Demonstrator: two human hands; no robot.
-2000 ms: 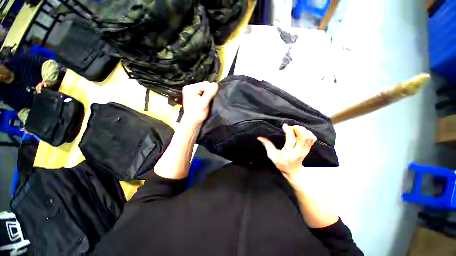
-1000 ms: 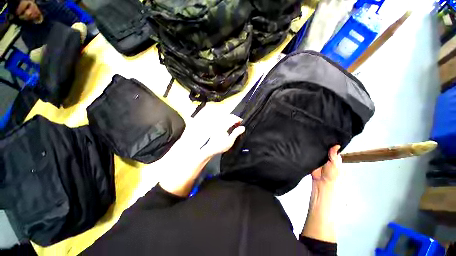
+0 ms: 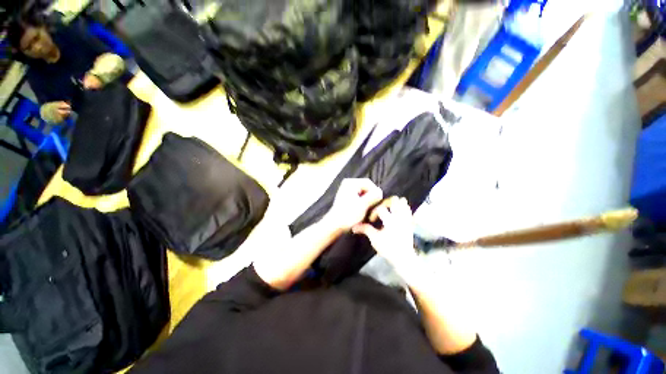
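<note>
A black inside-out bag (image 3: 412,157) lies narrow and folded or on its side over the white work board (image 3: 467,161), in front of me. My left hand (image 3: 356,199) is on the bag's near part, fingers curled on the fabric. My right hand (image 3: 391,225) is close beside it, thumb and fingers pinching the bag's edge. What exactly lies between the fingertips is too small to tell. Small dark scraps lie on the board by the bag's far end.
A wooden stick (image 3: 548,230) juts right from the board. Camouflage backpacks (image 3: 292,80) stand on the light-wood table (image 3: 191,281). Black bags (image 3: 197,197) lie to the left. A person (image 3: 62,66) sits at the far left with a black bag. Blue stools (image 3: 500,66) stand at far right and near right.
The black bag has gone from broad and raised to narrow and lower on the board. My hands have moved from its two sides to close together.
</note>
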